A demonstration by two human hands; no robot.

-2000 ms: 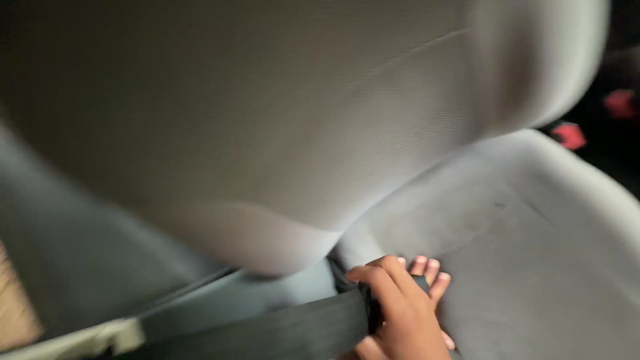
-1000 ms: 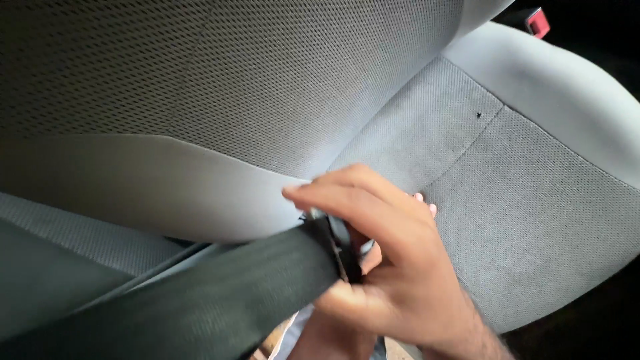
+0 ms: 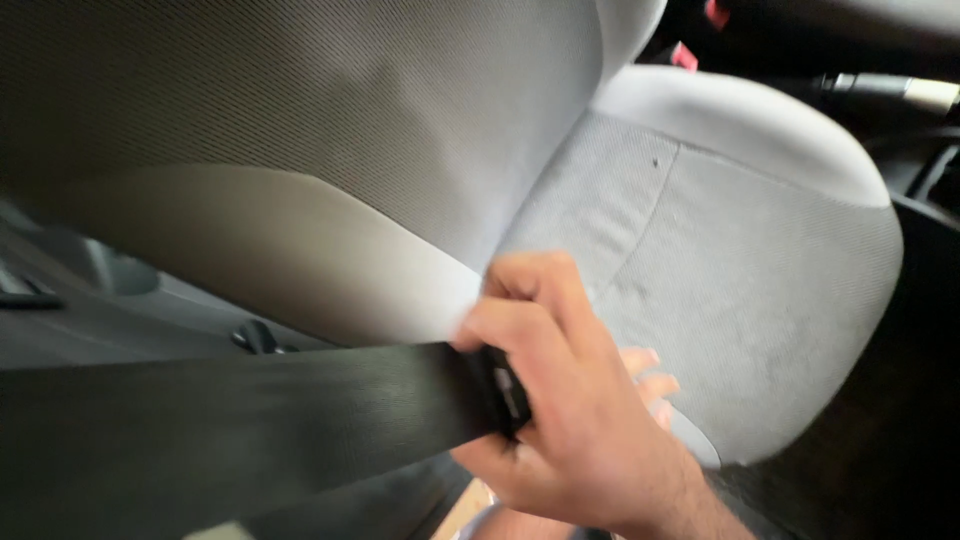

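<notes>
My right hand (image 3: 577, 397) is closed around the black buckle end (image 3: 510, 394) of a wide black seat belt webbing (image 3: 247, 427), which stretches from the left edge of the view. The hand is above the near side of a grey fabric car seat cushion (image 3: 750, 277), by the bottom of the seat backrest (image 3: 360, 97). Behind it, the fingertips of my left hand (image 3: 654, 382) show over the cushion's near edge, slightly apart. The palm is hidden, so what it holds cannot be seen. Details of the buckle end are blurred and partly covered by fingers.
Two red buckle buttons, one on a seat belt buckle (image 3: 682, 56), show beyond the cushion's far side. A lever with a pale grip (image 3: 892, 86), likely a handbrake, is at upper right. Grey trim with a small black part (image 3: 259, 337) lies left of the backrest.
The view has shifted, showing more of the cushion and the area beyond it. My right hand still grips the belt's end as it did one second ago.
</notes>
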